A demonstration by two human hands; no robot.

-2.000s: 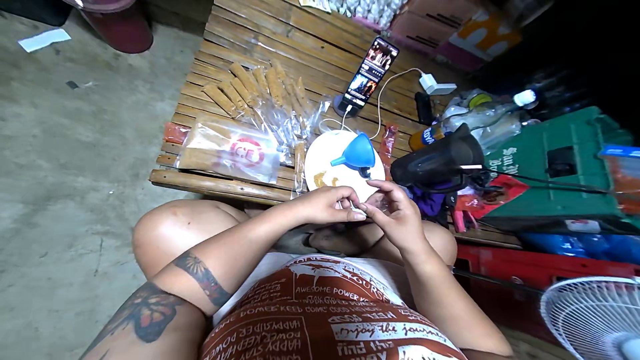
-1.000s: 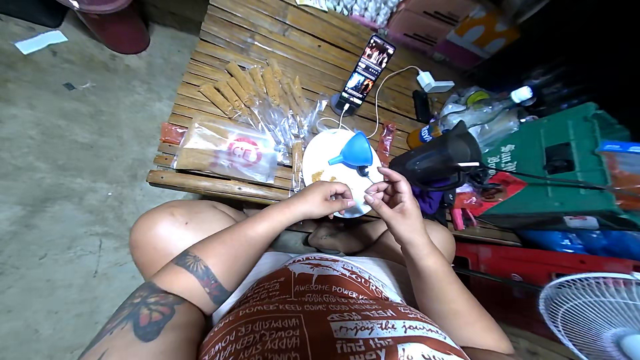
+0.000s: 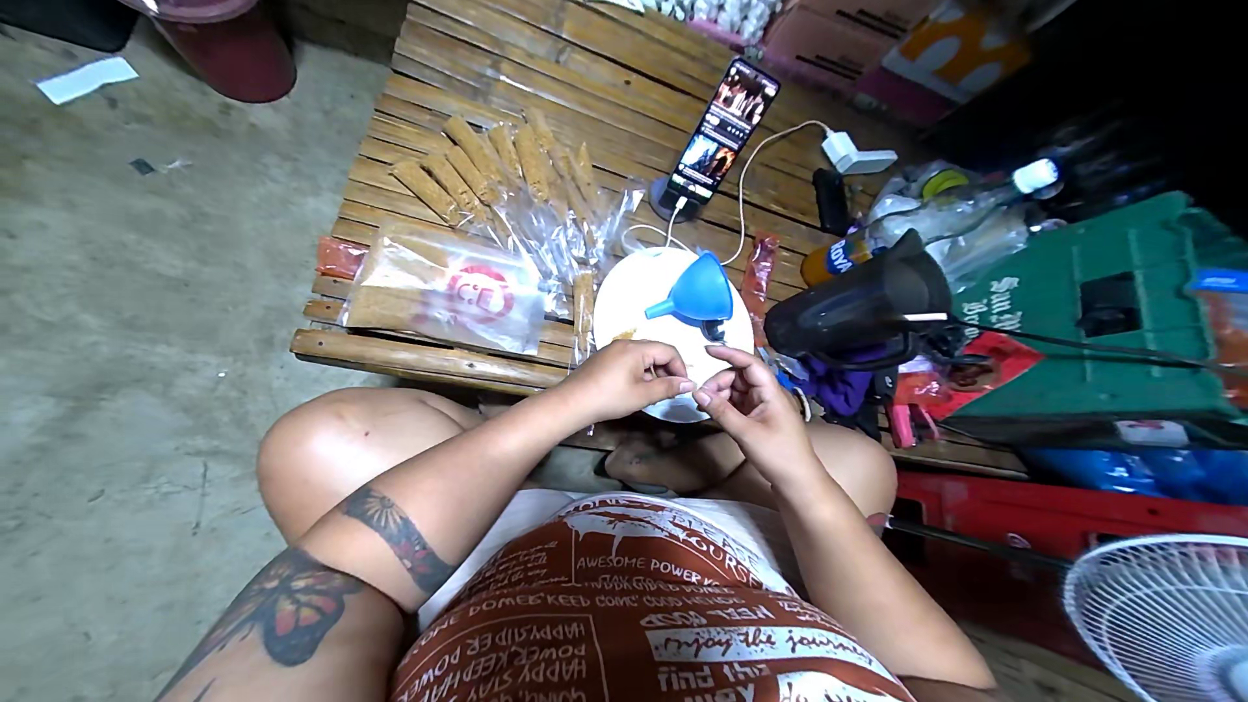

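My left hand [image 3: 639, 378] and my right hand [image 3: 751, 405] are over the near edge of a white plate [image 3: 624, 292], fingertips pinched close together. Anything thin or clear between them is too small to make out. On the plate lies a blue plastic funnel [image 3: 700, 292], its spout toward the left, with a small dark item beside it. Left of the plate, several narrow clear bags filled with brown powder [image 3: 473, 161] are fanned out. A larger clear bag of brown powder [image 3: 409, 292] with a red print lies nearer the slatted bamboo table's front edge [image 3: 429, 359].
A phone [image 3: 726, 127] stands behind the plate, its white cable running to a charger [image 3: 858, 154]. At right are a dark pitcher [image 3: 848, 312], a bottle [image 3: 975, 210] and a green crate [image 3: 1092, 312]. A fan [image 3: 1170, 614] stands at lower right, a dark red bin [image 3: 229, 49] at upper left.
Both hands remain over the near side of the plate; their fingertips, apart a second ago, are now closer together. The funnel and bags have not moved.
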